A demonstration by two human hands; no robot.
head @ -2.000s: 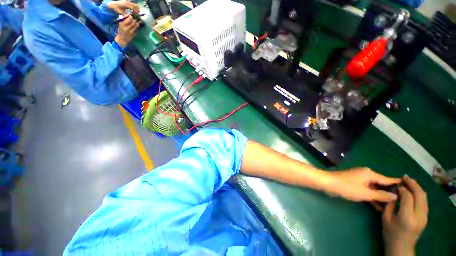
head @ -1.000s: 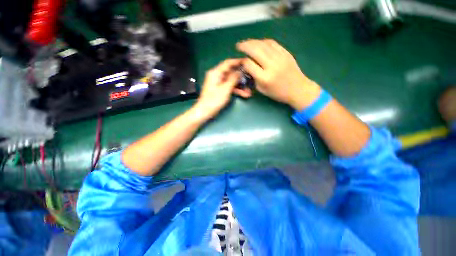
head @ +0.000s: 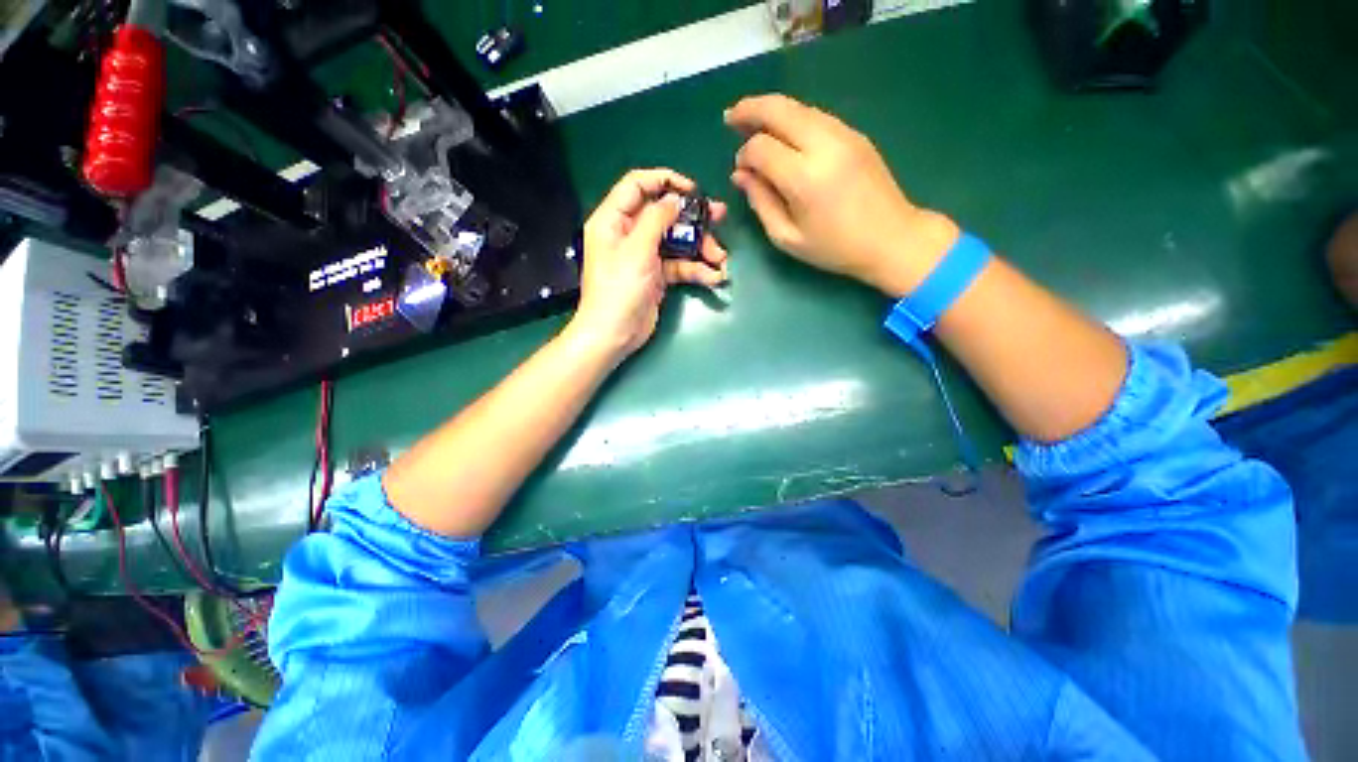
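My left hand holds a small black module with white marks between thumb and fingers, above the green bench. My right hand is just to the right of it, apart from the module, with its fingers curled; no object shows in it, though the inside of the fingers is partly hidden. A blue band with a cord is on my right wrist. The black test fixture with white lettering and glowing red digits stands to the left of my left hand.
A red-gripped clamp lever is above the fixture. A white-grey box with red and black wires is at left. A small black piece lies beyond the white strip. A dark stand is at upper right. Part of another person shows at right.
The view has swung round from the left to the bench in front. My right hand has come away from the module, which stays in my left hand.
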